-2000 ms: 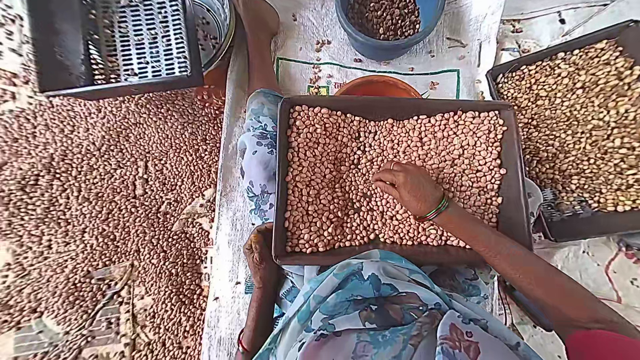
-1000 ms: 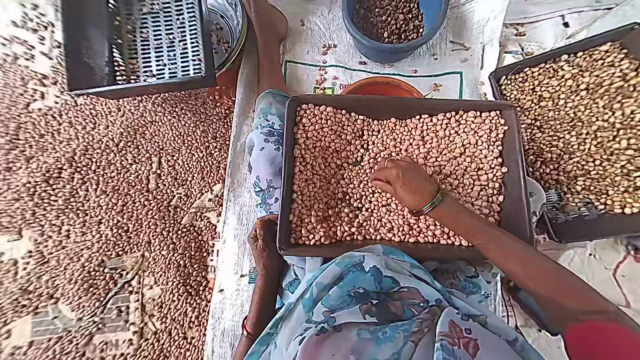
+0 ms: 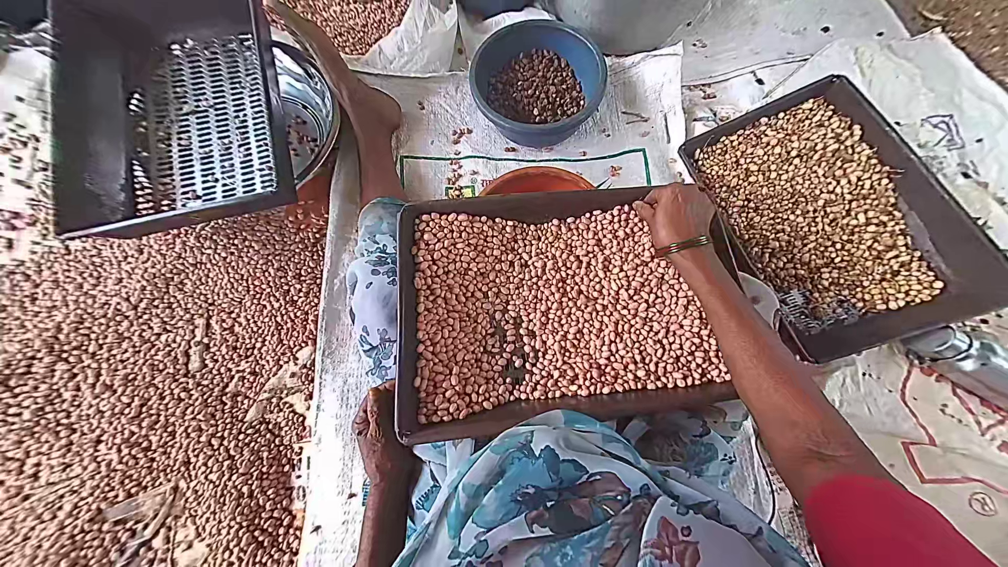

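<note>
A dark rectangular tray full of pinkish-brown nuts or beans rests across my lap. My right hand grips its far right rim, thumb on the inner side, with bangles on the wrist. At the tray's near left corner is my left hand, its fingers curled against the outer side; the tray partly hides how far they reach under it. A bare patch with a dark pattern shows among the nuts left of the tray's middle.
A slotted dark tray sits over a steel bowl at upper left. Nuts cover the ground at left. A blue bowl of dark pieces and an orange bowl lie ahead. At right is a dark tray of yellowish pieces.
My right hand has moved from the nuts in the middle of the tray to its far right rim. The left hand stays by the near left corner. The view has shifted.
</note>
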